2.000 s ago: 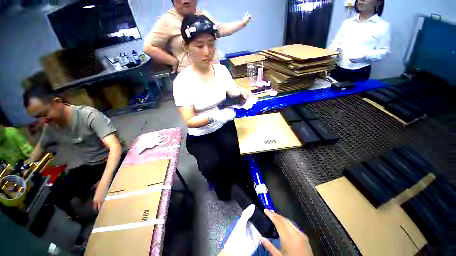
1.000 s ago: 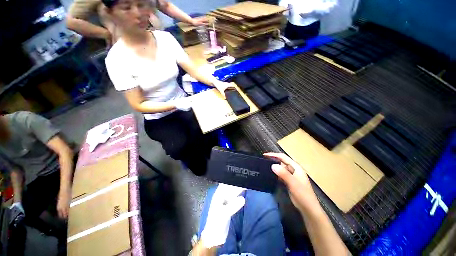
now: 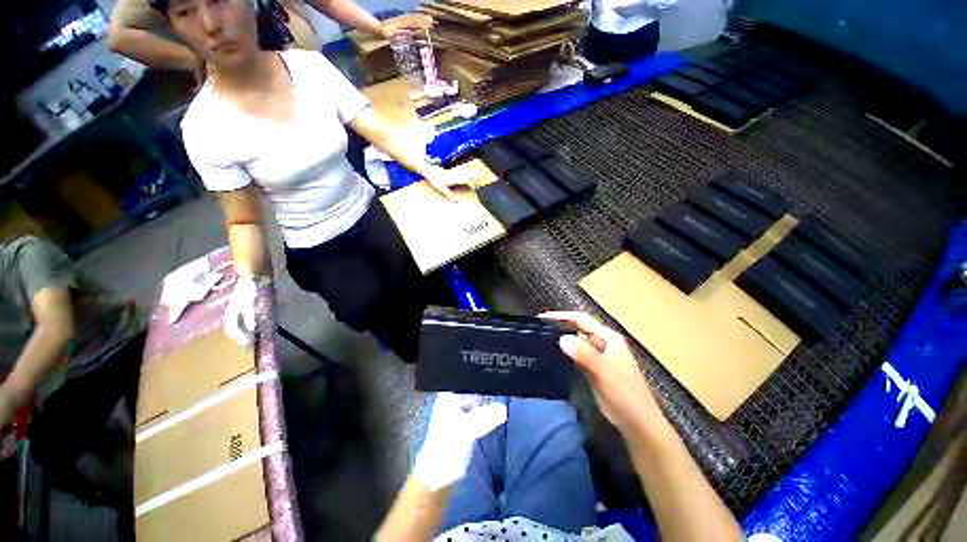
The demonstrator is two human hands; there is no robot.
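Observation:
A flat black device housing [image 3: 493, 373] with pale TRENDnet lettering is held up in front of my lap, lettering toward me. My bare right hand [image 3: 596, 358] grips its right end, thumb on the front. My left hand [image 3: 454, 429], in a white glove, is under the housing's lower edge; whether it grips the housing is hard to tell. More black housings [image 3: 742, 238] lie in rows on a tan cardboard sheet [image 3: 689, 344] on the mesh conveyor at the right.
A person in white gloves stands ahead, one hand at a cardboard sheet [image 3: 443, 228] beside more housings. The pink-wrapped bench [image 3: 278, 466] with cardboard is at left. Blue plastic wrap [image 3: 848, 476] edges the mesh conveyor [image 3: 626, 138]. A carton pile [image 3: 493, 53] stands at the back.
Since the earliest frame, the housing has come up between my hands, now squarer to view. The coworker's housing is now among those on the conveyor, and one gloved hand has moved to the bench.

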